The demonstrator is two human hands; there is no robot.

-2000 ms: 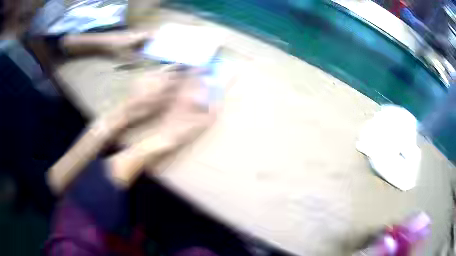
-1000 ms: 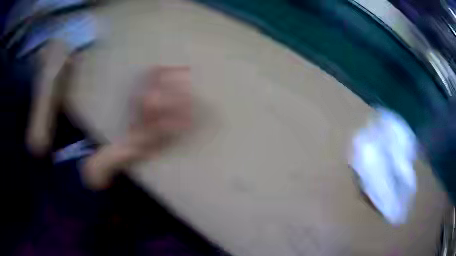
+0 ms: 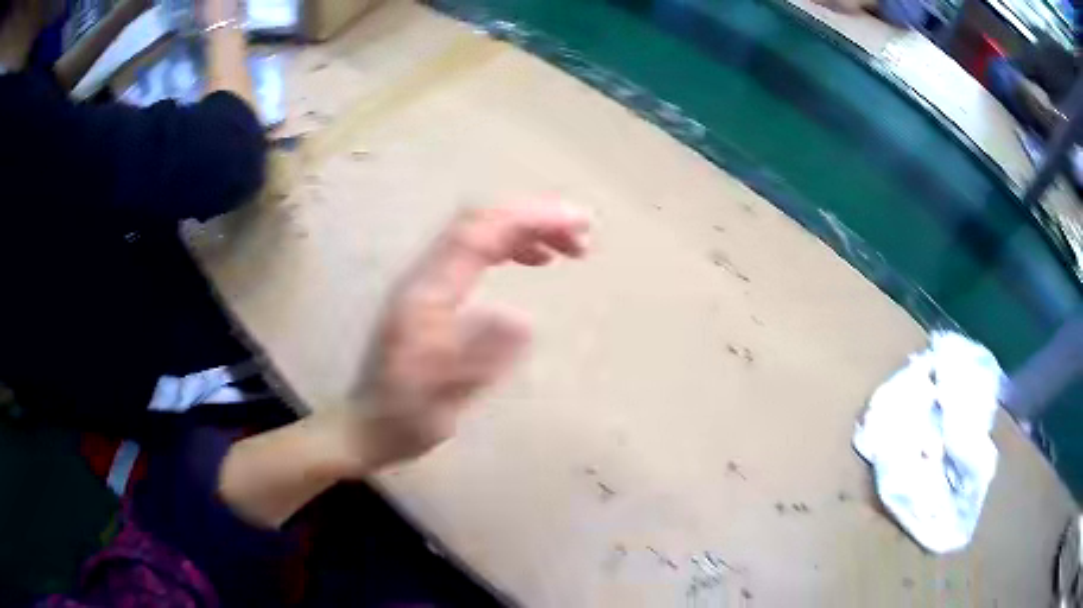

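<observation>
My left hand is raised over the tan cardboard sheeting, left of the middle of the view. It is somewhat blurred. Its fingers are bent and apart from the thumb, and nothing shows in it. My right hand is not in view. A crumpled white cloth lies on the sheeting at the right, near the green surface. The sheeting has small dark marks.
A person in dark sleeves sits at the upper left, one arm over bluish-white pieces. A cardboard box is at the top left. The green surface runs along the far edge.
A white piece near my left hand and the neighbour's hand two seconds ago is gone from there. The pink-red bottle at the lower right has left the view. My left hand shows empty.
</observation>
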